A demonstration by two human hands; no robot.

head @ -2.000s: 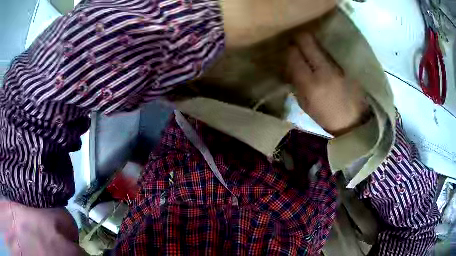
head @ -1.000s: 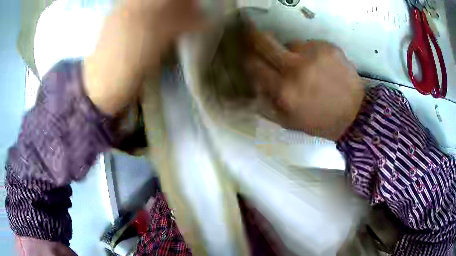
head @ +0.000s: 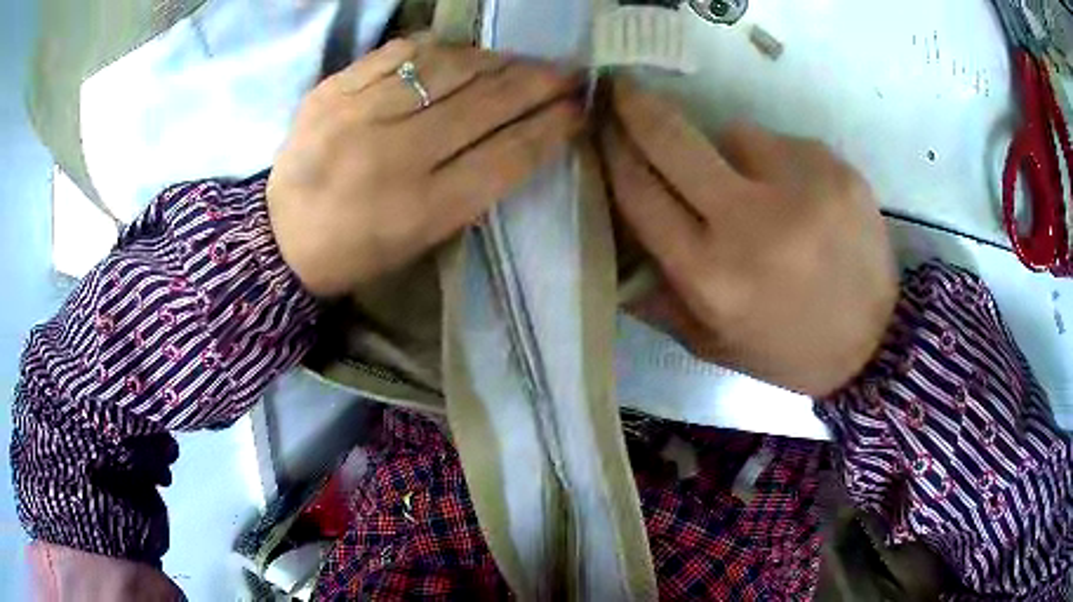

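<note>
A long khaki band with a pale grey-white strip [head: 541, 271] runs from the top of the view down over the lap, with a seam or fold along its middle. My left hand [head: 400, 165], with a ring, lies across the band's upper part, its fingertips on the band. My right hand [head: 759, 241] meets it from the right, with the fingertips at the band's right edge and partly hidden. Khaki cloth [head: 388, 341] is bunched beneath my left hand. A white ribbed piece [head: 641, 38] lies just above my right fingers.
Red-handled shears [head: 1038, 176] lie on the white table [head: 871, 106] at the right. White cloth [head: 212, 106] lies at the upper left. A small scrap [head: 766, 42] lies near the top. A plaid apron [head: 400, 517] covers the lap. Part of an arm shows at the lower left.
The khaki cloth was turned over and the band now hangs lengthwise with its pale strip showing. My left hand came down onto it. My right hand, earlier inside the cloth, is at the band's edge.
</note>
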